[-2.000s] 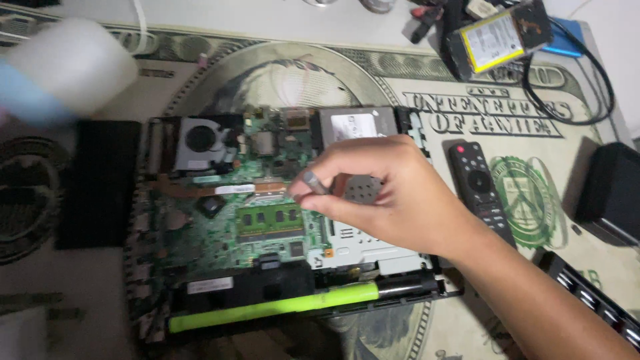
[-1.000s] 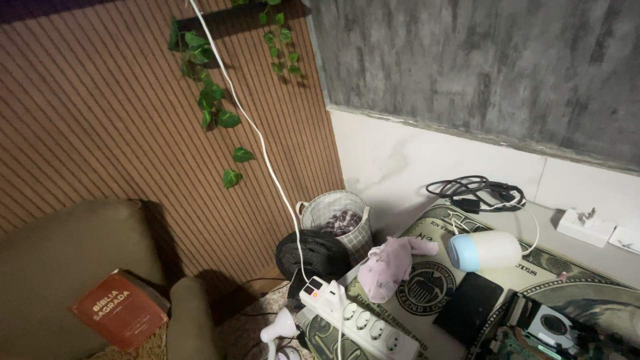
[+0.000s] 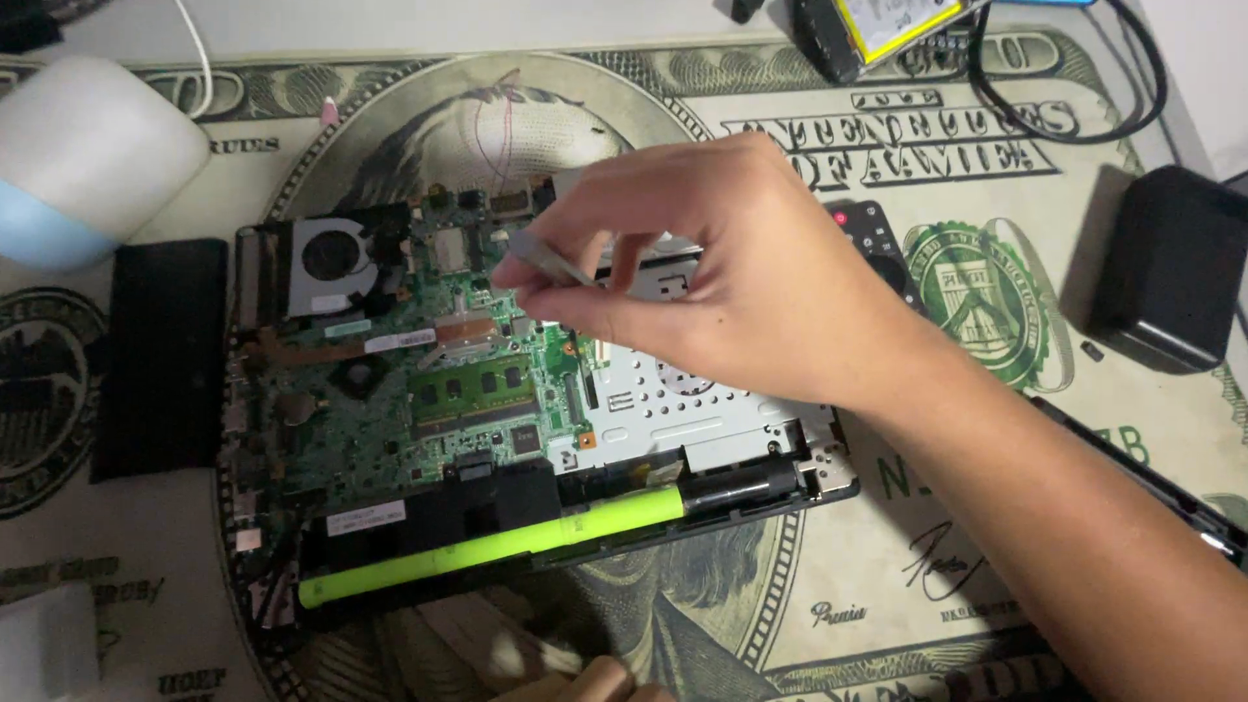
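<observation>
An opened laptop base lies on a banknote-print mat, its green circuit board [image 3: 375, 444] bare. My right hand [image 3: 702, 273] is above the board's upper middle, pinching a small thin grey metal piece [image 3: 551, 258] between thumb and fingers; its exact kind is unclear. Below the hand are a copper heat pipe [image 3: 468, 331] and a green memory module [image 3: 475, 390]. A cooling fan [image 3: 331, 255] sits at the board's upper left. The battery with lime-green cells [image 3: 487, 546] runs along the near edge. At the bottom edge, only some fingers of my left hand [image 3: 604, 682] show; whether they hold anything is hidden.
A dark flat panel [image 3: 161, 361] and a white-and-blue rounded device [image 3: 93, 161] are at left. A remote control [image 3: 873, 239] lies partly behind my right hand. On the right stand a black box [image 3: 1170, 268], a black cable [image 3: 1072, 141] and a dark strip-shaped part [image 3: 1141, 468].
The view swung away to the wall and armchair, then came back to the laptop. My left hand's fingers now show at the bottom edge. My right hand is again over the laptop.
</observation>
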